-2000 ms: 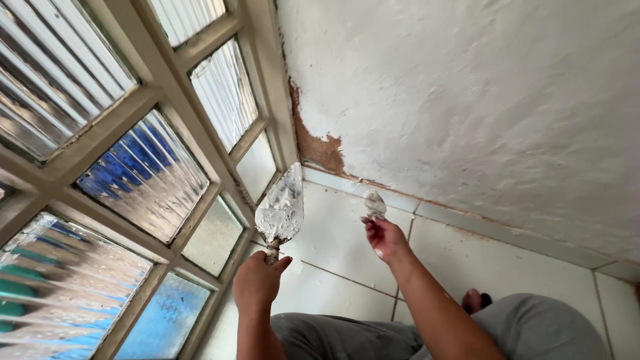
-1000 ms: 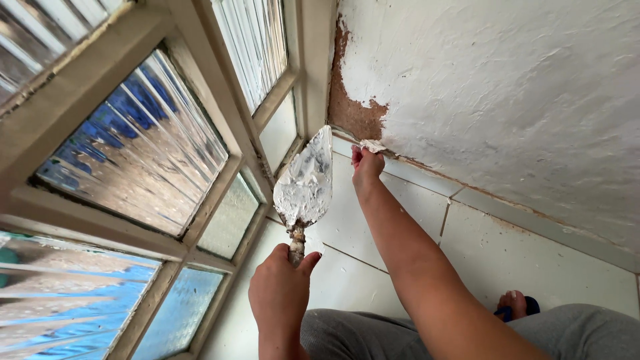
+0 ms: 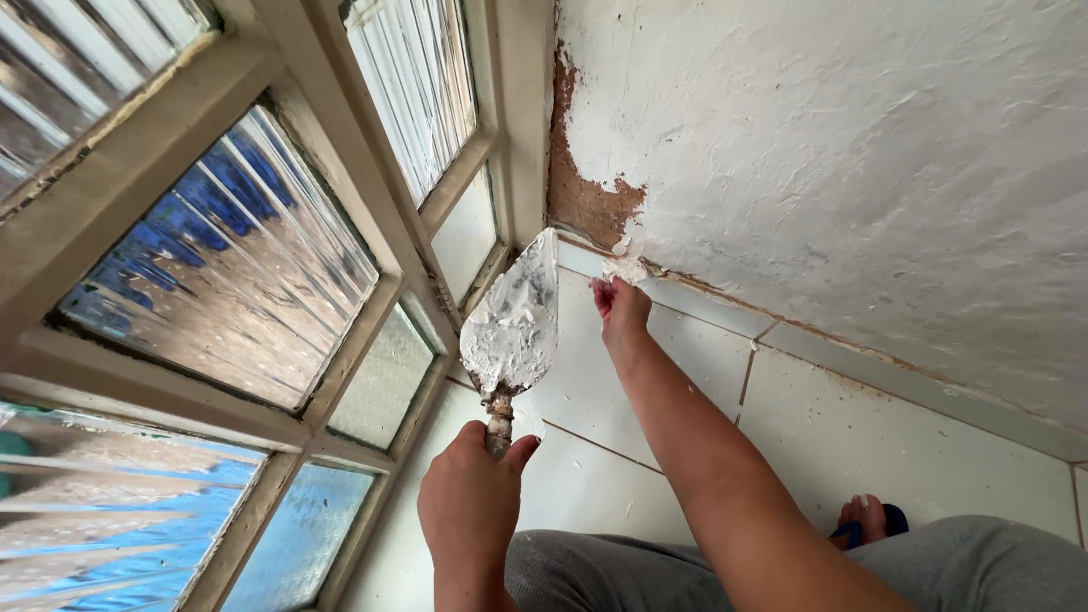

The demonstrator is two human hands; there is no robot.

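Observation:
My left hand (image 3: 473, 493) grips the handle of a pointed trowel (image 3: 512, 327), whose blade is coated with white plaster or filler and points toward the wall corner. Pinched in the fingers of my right hand (image 3: 623, 308) is a small plaster-smeared piece (image 3: 626, 270), perhaps a small spatula; its exact form is hidden by plaster. It lies at the top of the tile skirting, just below the lower right end of a bare brown patch (image 3: 595, 201) in the white plastered wall (image 3: 807, 170). Fresh white plaster shows beside the patch.
A metal-framed door or window with ribbed glass panes (image 3: 229, 255) stands close on the left. Tile skirting (image 3: 884, 374) with a rough brown upper edge runs along the wall. Small white crumbs lie on the tiled floor (image 3: 841, 433). My knees and one sandalled foot (image 3: 867, 518) are at the bottom.
Two seconds ago my right hand held the small piece over the floor, away from the wall; it has since moved to the wall's base. The trowel stays in my left hand.

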